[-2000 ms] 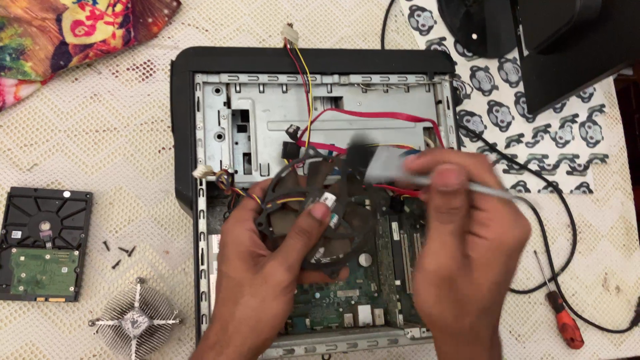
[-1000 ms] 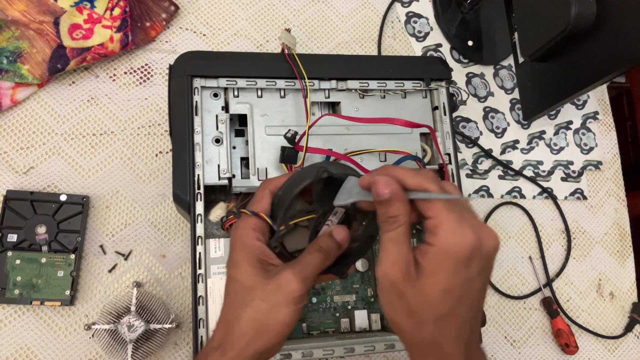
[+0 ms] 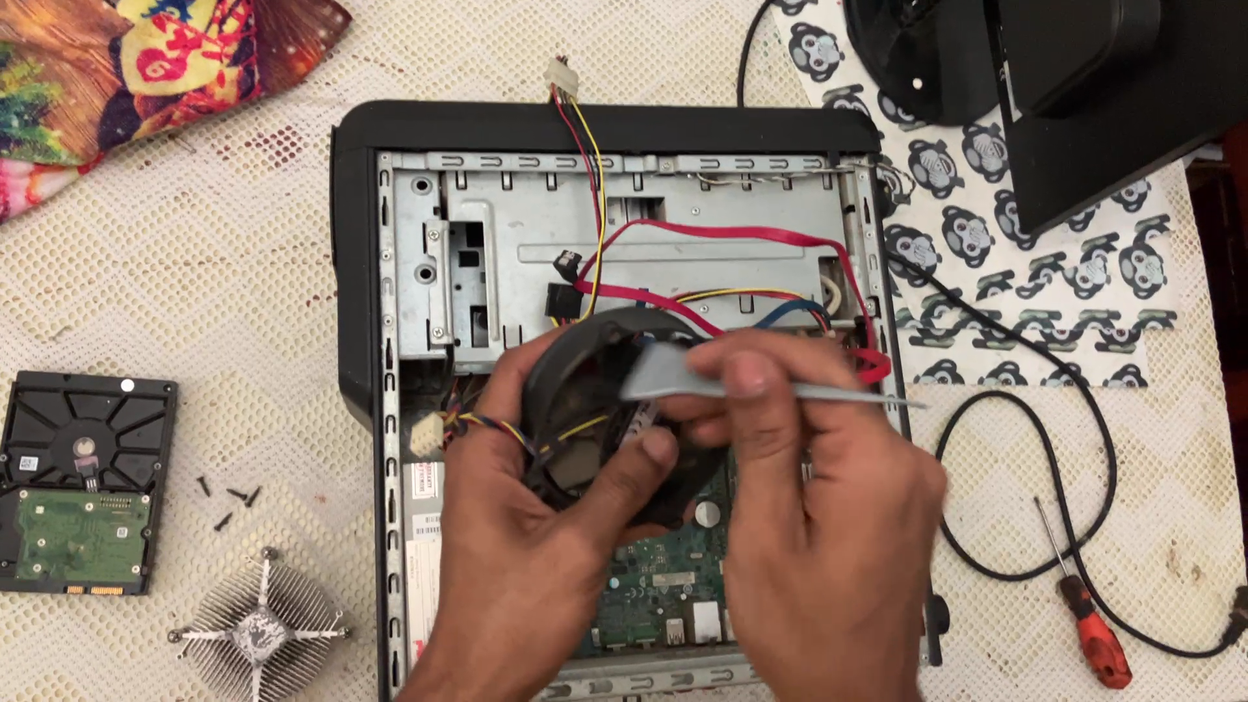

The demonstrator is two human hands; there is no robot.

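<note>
My left hand (image 3: 546, 526) grips a round black cooling fan (image 3: 575, 419), its thumb on the hub. My right hand (image 3: 819, 468) holds a slim grey brush (image 3: 673, 375) by its handle, with the wide end over the fan; its bristles cannot be made out. Below both hands lies an opened computer case (image 3: 624, 127), with a green motherboard (image 3: 663, 585) partly hidden by them. A white connector (image 3: 426, 434) on coloured wires runs from the fan at the left. Red SATA cables (image 3: 741, 232) loop across the case behind the fan.
On the lace-patterned tablecloth lie a hard drive (image 3: 83, 478), several screws (image 3: 229, 497) and a finned heatsink (image 3: 258, 634) at the left. A red-handled screwdriver (image 3: 1097, 634) and a black cable (image 3: 1111, 468) lie at the right. A black monitor (image 3: 1121, 97) stands at the upper right.
The brush has moved over the fan, and its head has shifted position between frames. My left hand has kept its hold on the fan, whose tilt has changed.
</note>
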